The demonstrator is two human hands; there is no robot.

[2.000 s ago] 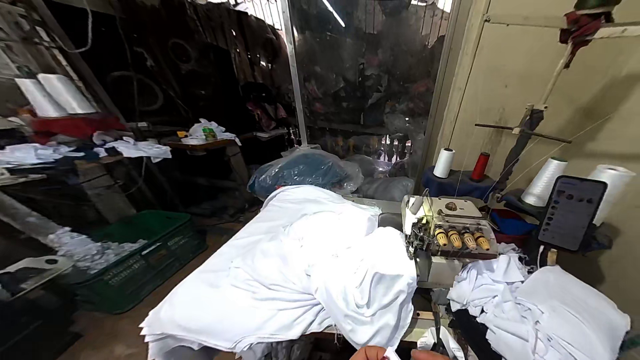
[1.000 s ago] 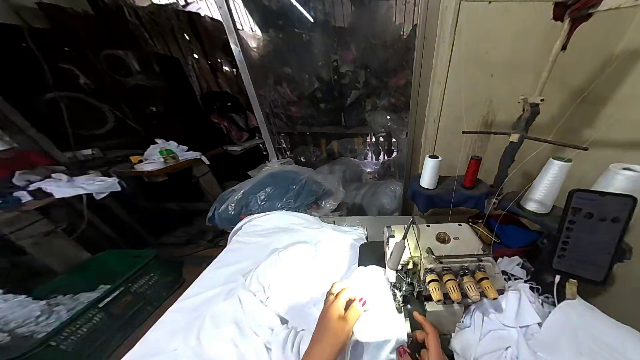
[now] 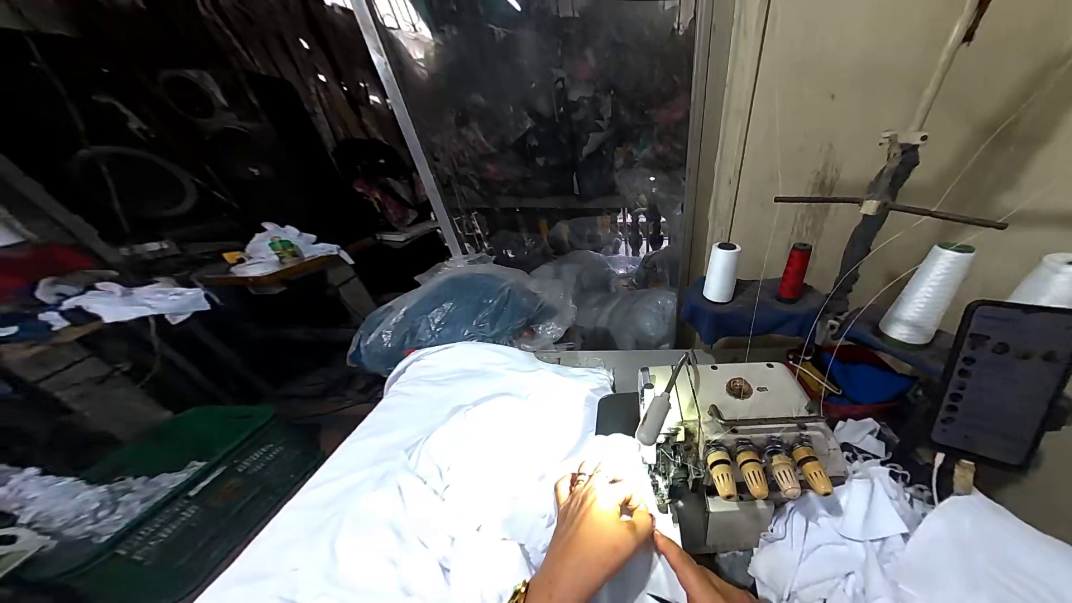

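White fabric lies in a large heap to the left of an overlock sewing machine. On the fabric's right part, just left of the machine's needle area, rests my left hand, its fingers bent and pressed on the cloth. My right hand is low in the view, a finger extended to the cloth edge beside the left fingertips. A small dark pointed thing shows below it, partly cut off by the frame. Whether the right fingers grip anything cannot be seen.
White fabric pieces lie right of the machine, below a propped phone. Thread cones stand behind. A plastic-wrapped bundle sits behind the fabric. On the left are a green crate of scraps and a small table.
My left hand has moved right, closer to my right hand at the cloth edge beside the machine. Two seconds ago only fingertips showed at the bottom of the view.
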